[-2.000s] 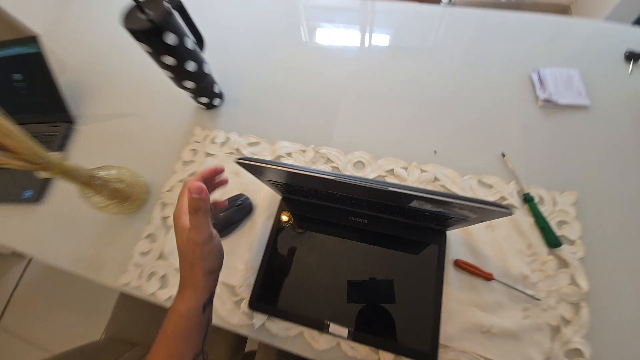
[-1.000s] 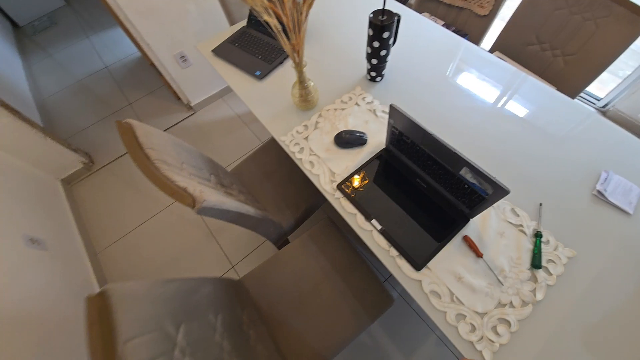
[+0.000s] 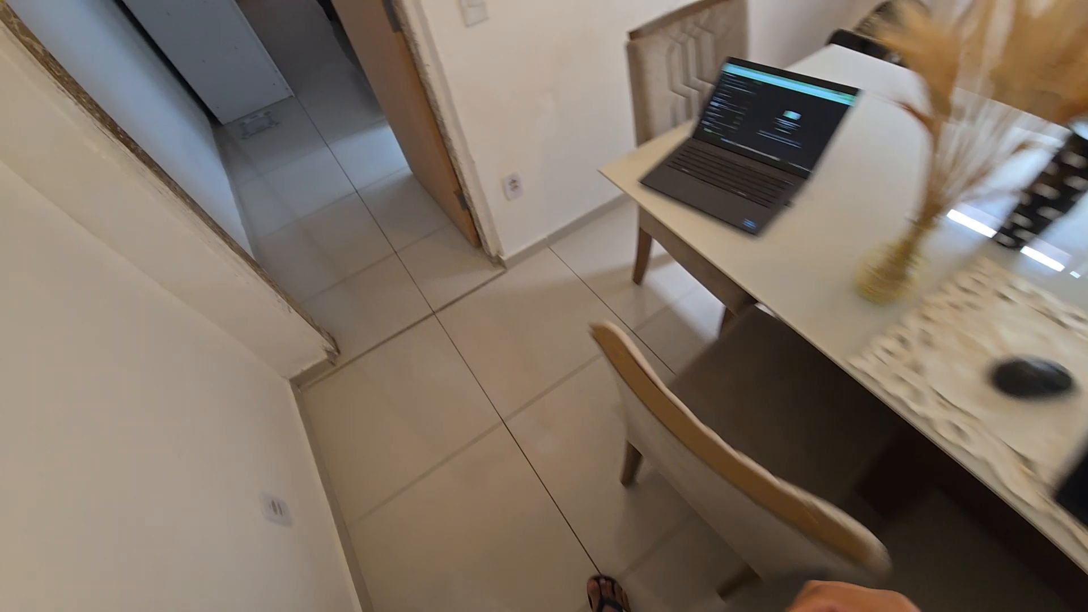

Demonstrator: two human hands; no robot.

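Note:
Only a small part of my right hand point(image 3: 850, 597) shows at the bottom edge, just below the top of the near chair's backrest point(image 3: 748, 476); its fingers are cut off, and whether it touches the chair cannot be told. My left hand is out of view. An open laptop point(image 3: 731, 174) with a lit screen stands on the table's far left corner. On the cream openwork placemat point(image 3: 960, 365) lies a black computer mouse point(image 3: 1033, 376), blurred. A dark edge of the other laptop point(image 3: 1075, 493) shows at the right border.
A glass vase point(image 3: 888, 272) of dried grass stands by a black tumbler with white spots point(image 3: 1045, 191). Another chair point(image 3: 693, 72) is behind the table corner point(image 3: 605, 172). Tiled floor leads through a doorway with a wooden door point(image 3: 416, 110). A sandalled foot point(image 3: 608, 592) is at the bottom.
The view has swung far left, towards the doorway. The hand raised beside the near laptop two seconds ago is gone from there; part of a hand now shows by the chair. Both screwdrivers are out of view.

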